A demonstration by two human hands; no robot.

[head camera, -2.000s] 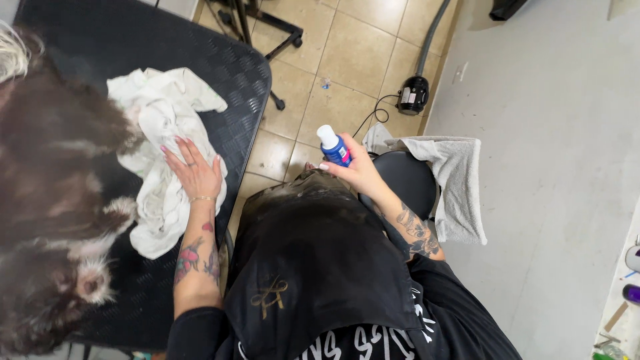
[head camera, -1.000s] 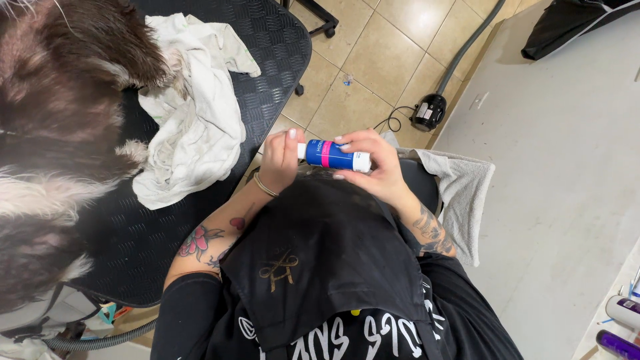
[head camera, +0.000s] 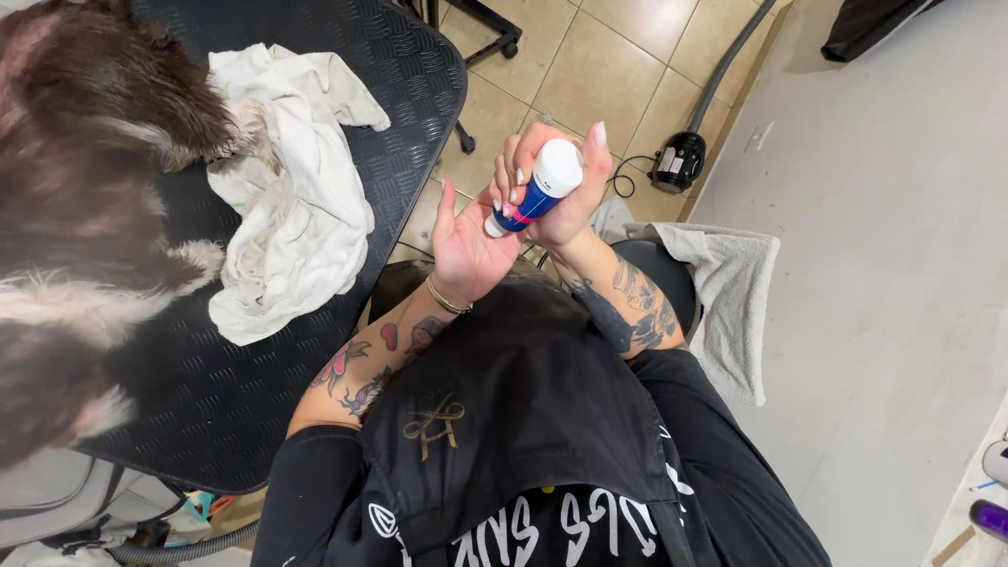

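My right hand grips a blue and white plastic bottle with a pink band, tilted with its narrow white tip down. That tip meets or nearly meets the upturned palm of my left hand, which is spread and grips nothing. Whether anything has come out of the bottle cannot be seen. To the left, a dog with dark brown and white fur is on a black textured grooming table. A crumpled white towel lies by its paws.
A light towel hangs over a black seat at my right. Beyond on the tiled floor are a black motor-like device with a hose and a wheeled stand. A pale wall runs along the right.
My left hand left the towel and met the bottle's tip, and is now palm up beneath it. My right hand has turned the bottle tip down. The tip was covered by my left fingers one second ago.
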